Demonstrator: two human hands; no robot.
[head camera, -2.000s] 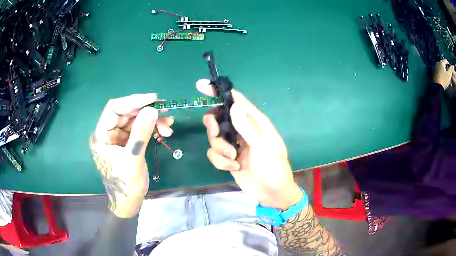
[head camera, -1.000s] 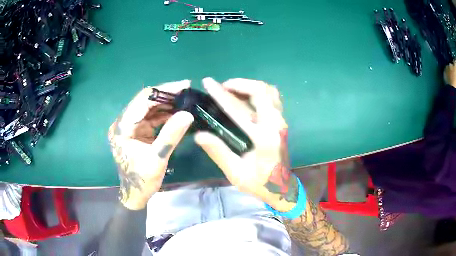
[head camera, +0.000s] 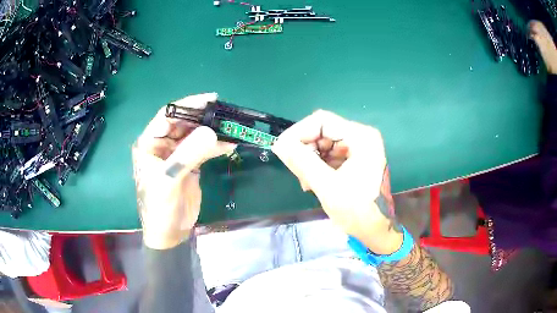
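My left hand (head camera: 174, 168) holds a black plastic housing (head camera: 244, 112) by its narrow open neck, which points left. A green circuit board (head camera: 247, 132) lies lengthwise along the housing's open body, its components facing up. My right hand (head camera: 336, 159) pinches the right end of the board and housing with its fingertips, which hide that end. Below the housing hang or lie thin lead wires (head camera: 230, 183) with small pale ends; whether they join this board I cannot tell.
A tangled pile of black units (head camera: 58, 92) fills the left. Loose circuit boards (head camera: 250, 29) with red wires lie at the far side. A cluster of black units (head camera: 502, 36) lies far right, beside another person's hand (head camera: 542, 44). Red stools (head camera: 85, 266) stand below the table edge.
The board was apart from the housing in my left hand and now lies in or on it. My left hand has taken the housing's neck; my right hand has shifted to the body's far end.
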